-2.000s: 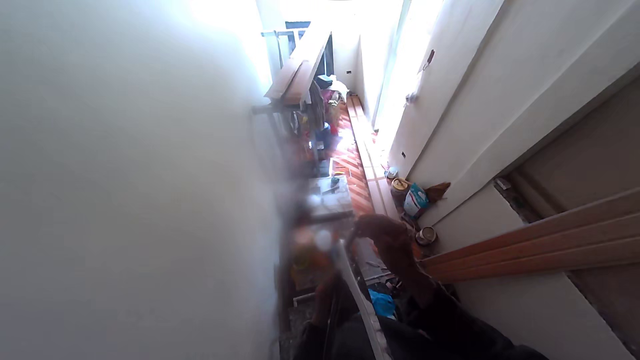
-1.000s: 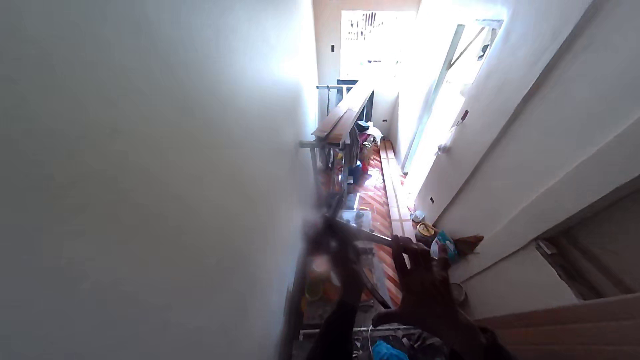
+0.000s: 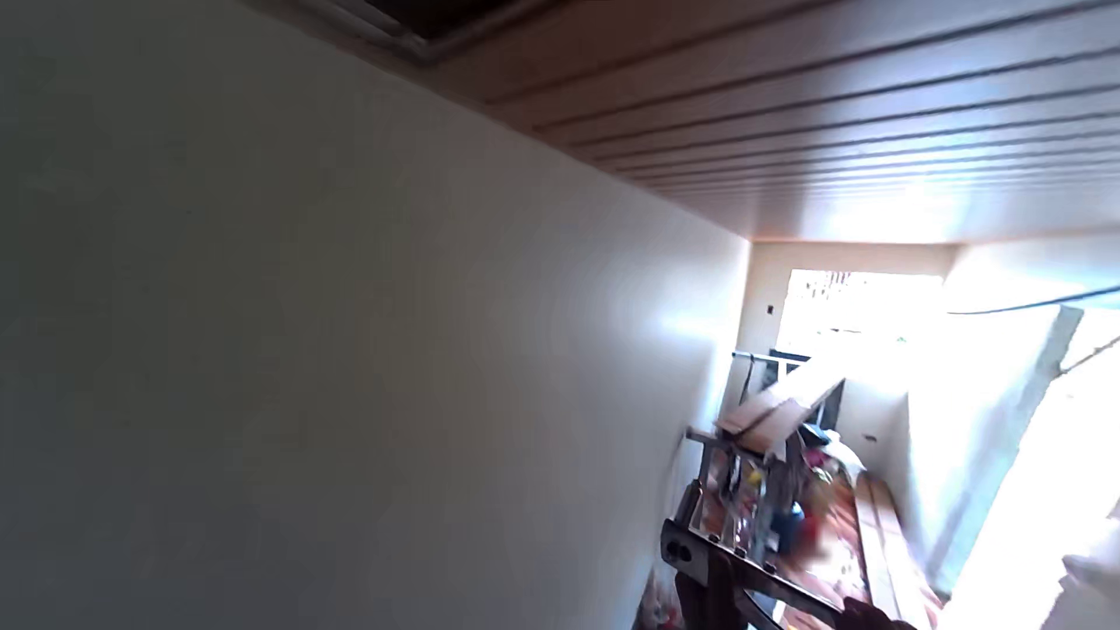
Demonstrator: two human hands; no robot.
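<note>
A narrow metal bar (image 3: 787, 588), with a holed plate at its near left end and small knobs along its edge, slants across the bottom right of the view. Under its left part is my left hand (image 3: 713, 597), dark and partly cut off by the frame, closed around the bar. The fingers of my right hand (image 3: 866, 615) rest on the bar's right end, while the rest of that hand lies below the view. A thin curved strip hangs between the hands.
A pale wall (image 3: 394, 350) fills the left side, meeting a ceiling of long panels (image 3: 831, 114) that has a dark opening at top left. Beyond the hands, boards (image 3: 779, 407) lie on metal scaffolding (image 3: 700, 437). Long planks (image 3: 884, 542) lie on the patterned floor near a bright doorway.
The view has swung up to the wall and ceiling. The right hand, spread below the bar one second ago, now shows only its fingers at the bar's right end.
</note>
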